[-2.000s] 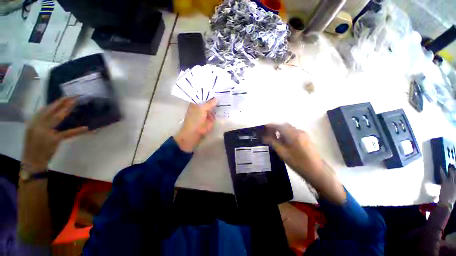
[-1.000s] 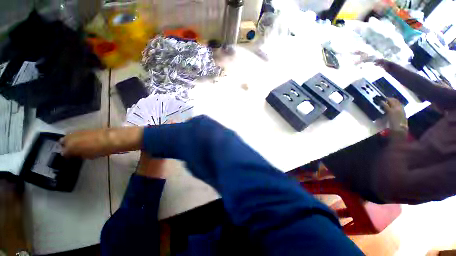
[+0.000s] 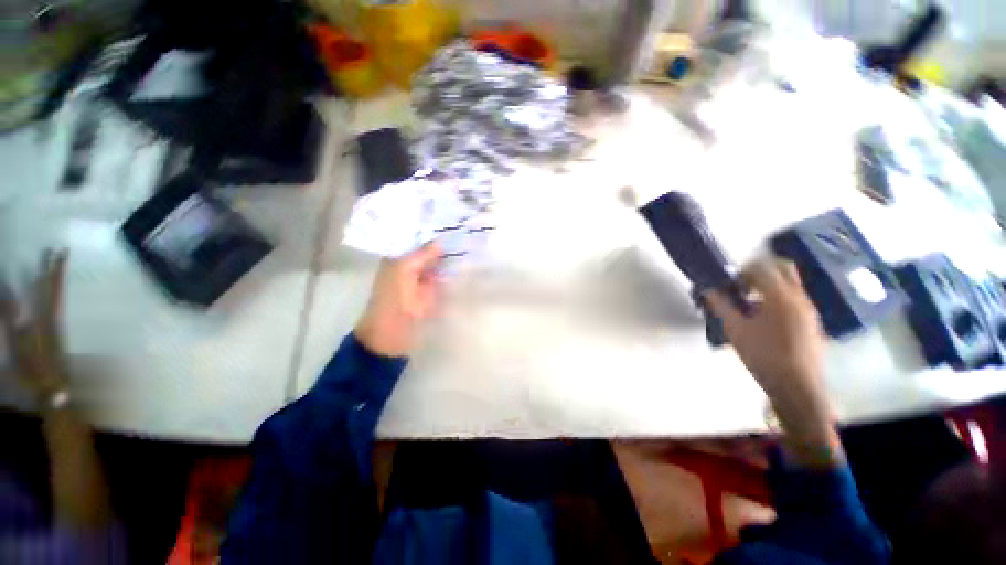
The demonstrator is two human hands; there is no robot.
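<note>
My left hand (image 3: 403,296) holds a fan of white printed cards (image 3: 414,215) over the table, in front of the silver-white looped pile (image 3: 485,105). My right hand (image 3: 772,320) grips a dark block (image 3: 689,237), tilted, at the right; it is blurred and I cannot tell its full shape. Just right of that hand stands a black foam insert (image 3: 838,265) with a white rounded piece in it. A black box tray (image 3: 195,241) with a pale card in it lies at the left.
A black phone (image 3: 384,158) lies beside the looped pile. Dark stacked boxes (image 3: 259,127) stand at back left. More foam inserts (image 3: 943,309) stand far right. Clear plastic bags (image 3: 938,144) lie behind them. Another person's hand (image 3: 39,331) is at far left.
My right hand has moved from the black tray at the left to the far side at the right, and now holds a dark block. My left hand still holds the cards. The view has shifted.
</note>
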